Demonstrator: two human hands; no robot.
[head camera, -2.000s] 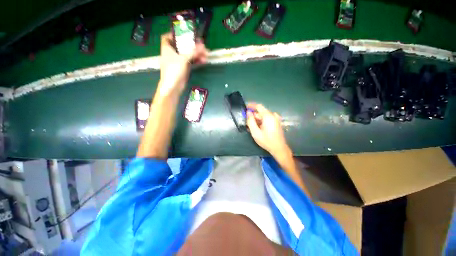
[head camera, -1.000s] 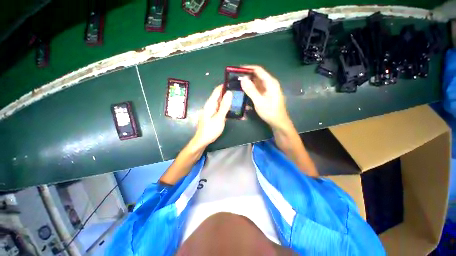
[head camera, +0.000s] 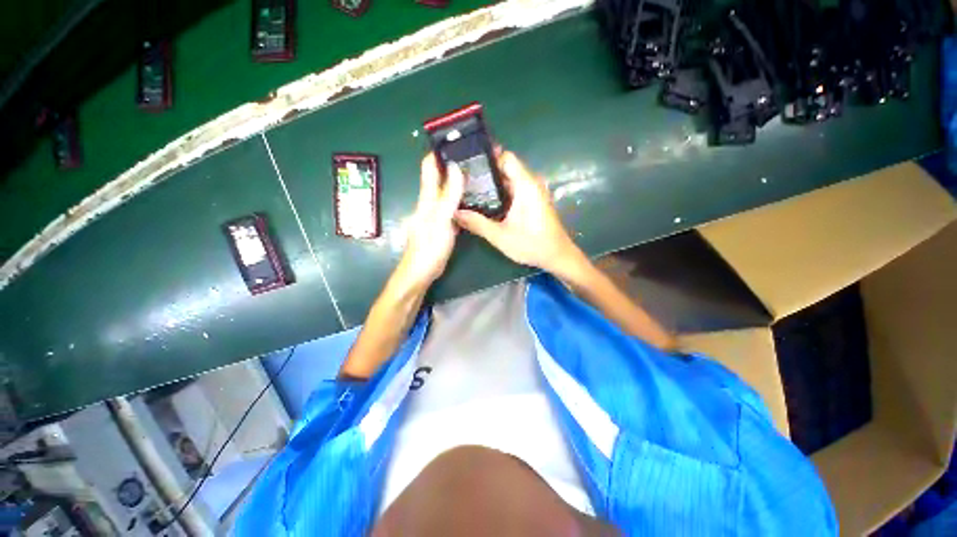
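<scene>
A phone unit (head camera: 469, 157) with a red top edge and a dark housing face is held between both hands above the bench, slightly tilted. My left hand (head camera: 432, 215) grips its left side, with a finger over the face. My right hand (head camera: 523, 215) grips its right side and lower end, thumb near the bottom. No blue pick can be made out. An open unit (head camera: 357, 196) with a green and silver board lies on the bench to the left. A closed unit (head camera: 255, 253) with a pale centre lies farther left, beyond the seam.
A pile of loose black housings (head camera: 740, 89) is at the bench's back right. Open units, such as this one (head camera: 273, 28), lie on the green belt behind the whitish strip (head camera: 346, 79). An open cardboard box (head camera: 829, 236) stands at the right, below the bench edge.
Both hands came together on one phone unit; the left hand returned from the belt. The black housing that lay on the bench no longer shows there. The view has shifted.
</scene>
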